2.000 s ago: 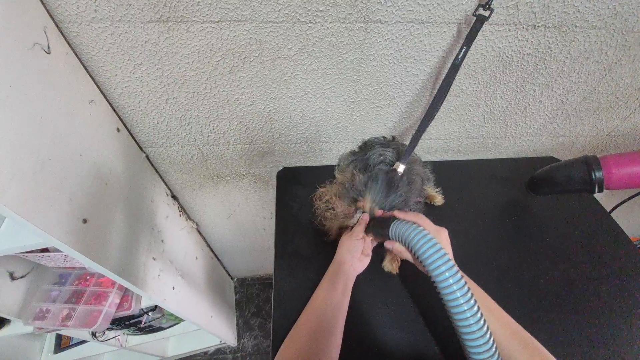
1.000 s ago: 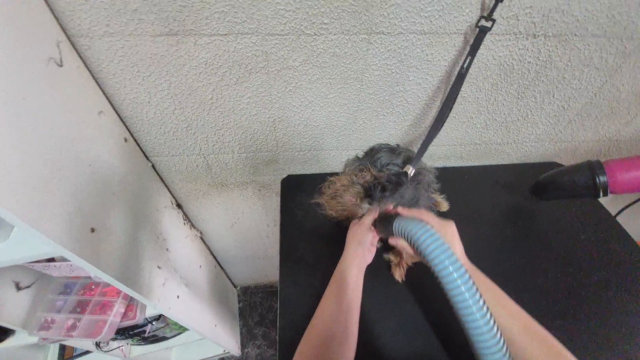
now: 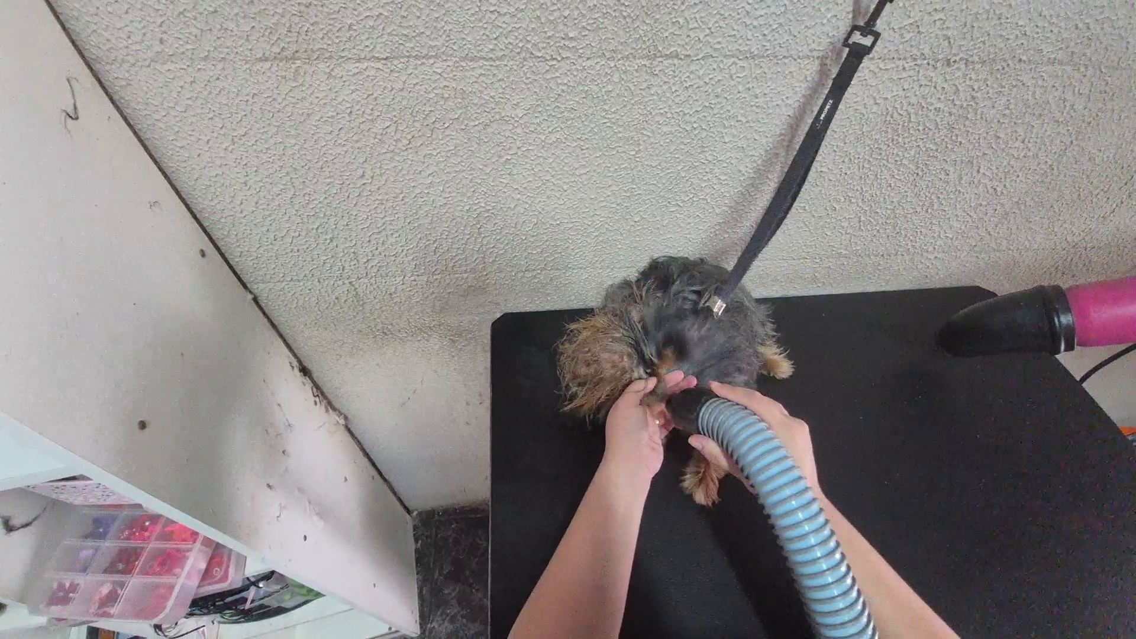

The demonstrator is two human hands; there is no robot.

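A small dog [image 3: 710,342] with dark grey and tan fur stands on a black grooming table [image 3: 896,426], its shaggy tan head to the left. A black grooming strap [image 3: 794,182] with a metal clasp reaches down to its neck area. My right hand [image 3: 772,422] is wrapped around the black end of a ribbed blue dryer hose [image 3: 794,506], whose mouth points at the dog's fur. Close to that mouth, my left hand [image 3: 641,426] holds fur or a limb at the dog's underside; which one is hidden by the fingers.
At the right edge lies a pink dryer [image 3: 1105,311] with a black nozzle [image 3: 1007,324]. A textured wall [image 3: 444,177] rises behind the table. On the left stands a white panel [image 3: 222,399], with a clear compartment box [image 3: 129,564] of red and pink items and dark cables on shelving below.
The dog's tan head pointed further out to the left a second ago and now hangs lower beside my left hand. Both hands stay at the dog's underside with the hose.
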